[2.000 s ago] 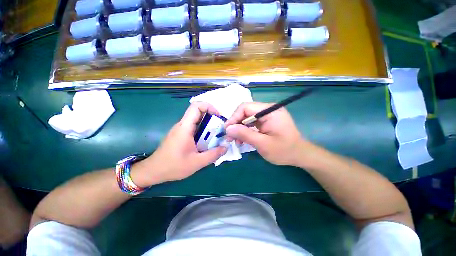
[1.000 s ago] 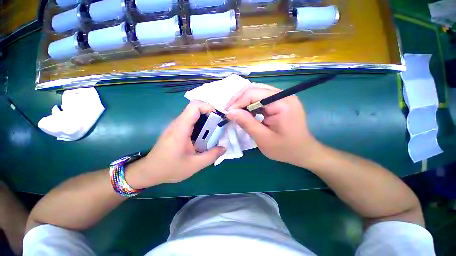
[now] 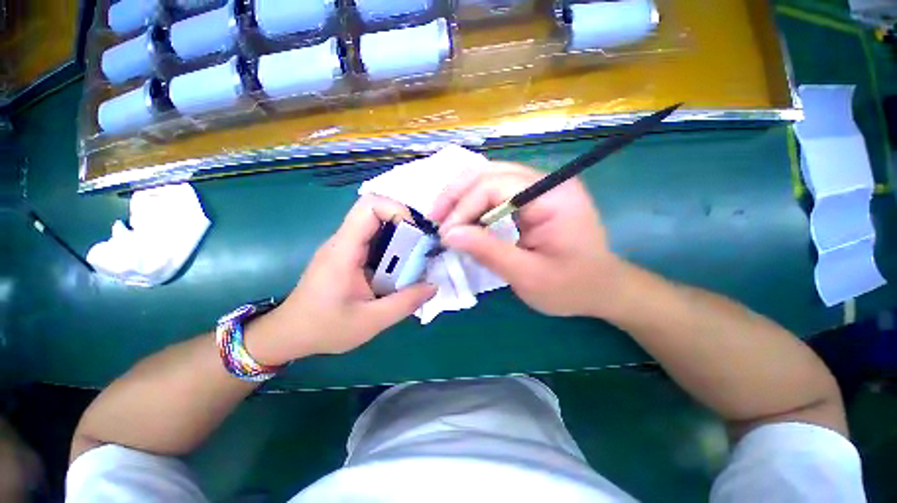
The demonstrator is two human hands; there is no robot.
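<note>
My left hand [image 3: 339, 285] holds a pale device housing [image 3: 398, 260] with a black end and a small dark slot on the face turned up. My right hand [image 3: 536, 241] holds a fine brush [image 3: 580, 162] like a pen, with a long black handle and gold ferrule. The brush handle points up and to the right. The brush tip is at the housing's upper right edge, partly hidden by the fingers. A white wipe [image 3: 450, 285] lies under and around the housing, between my hands.
A clear blister tray [image 3: 492, 74] with rows of pale housings lies on an amber carrier tray [image 3: 728, 59] beyond my hands. A crumpled wipe [image 3: 152, 236] and a thin dark rod [image 3: 61, 241] lie at left. A creased white strip [image 3: 838, 192] lies at right on the green mat [image 3: 688, 216].
The view has shifted and tilted slightly. The brush handle points up more steeply. Both hands keep hold of the housing and brush near the same spot.
</note>
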